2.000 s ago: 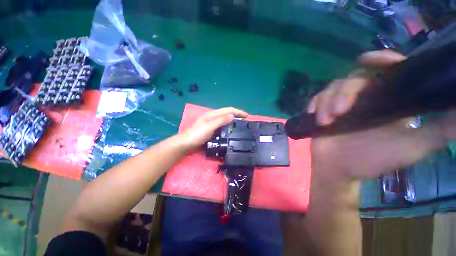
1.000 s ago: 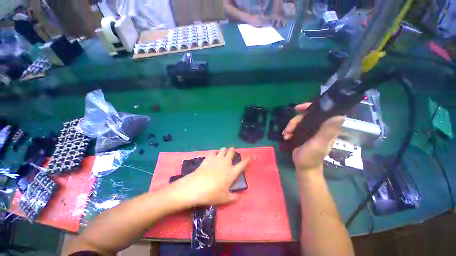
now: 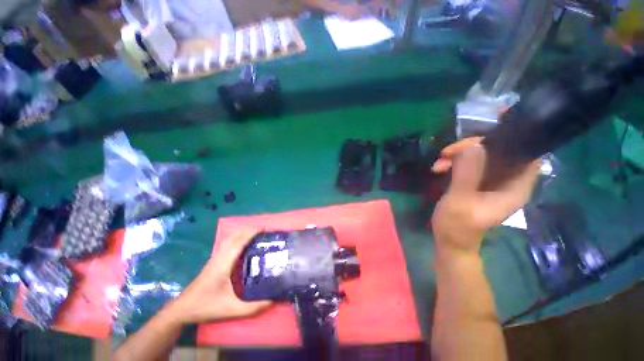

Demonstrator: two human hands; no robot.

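A black device body [image 3: 300,261] lies on the red foam mat [image 3: 381,282], its round barrel [image 3: 347,263] pointing right. Its film-wrapped handle [image 3: 316,321] sticks out towards me. My left hand [image 3: 229,278] grips the left end of the body, thumb along the near side and fingers at the far side. My right hand [image 3: 473,194] holds the thick black electric screwdriver [image 3: 544,120] above the bench, right of the mat. The screwdriver's tip is hidden or too blurred to tell.
Two open black shells [image 3: 357,166] lie beyond the mat. A plastic bag [image 3: 169,183], small black parts [image 3: 229,197] and a second red mat [image 3: 92,303] are left. Another black device [image 3: 251,97] and a tray of white parts [image 3: 240,49] stand at the far side. A person's sleeve shows beyond.
The device has been turned; its barrel now points right. My left hand has moved from on top of it to its left end. My right hand and the screwdriver have moved up and right.
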